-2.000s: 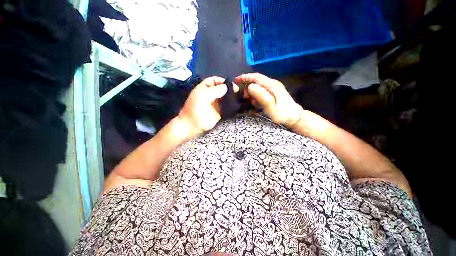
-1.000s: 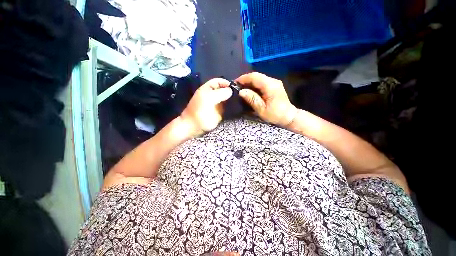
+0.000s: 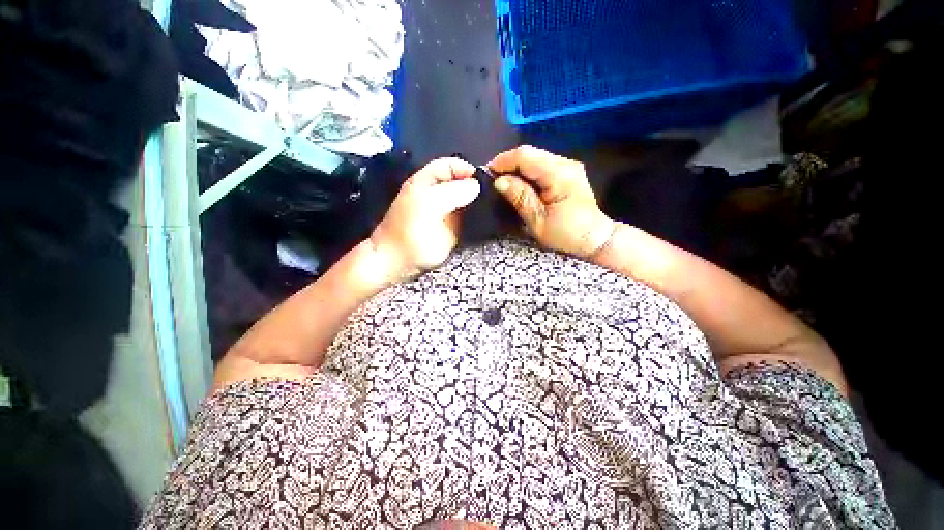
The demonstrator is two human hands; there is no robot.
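The black garment hangs dark between my hands above the lap and merges with the dark surroundings. My left hand pinches its edge between thumb and fingers. My right hand is close beside it, almost touching, with thumb and forefinger closed at the same edge. A small dark piece shows between the fingertips. I cannot tell whether it is only cloth or also the tip of the snips. Any tool inside my right hand is hidden.
A pale table frame stands at left with a pile of black garments on it. A white cloth pile lies beyond its corner. A blue plastic crate is ahead right, with a white scrap near it.
The fingertips of my hands have come closer together than two seconds ago. My right hand's fingers are more curled. The view has shifted slightly, and the crate and white pile sit a little higher.
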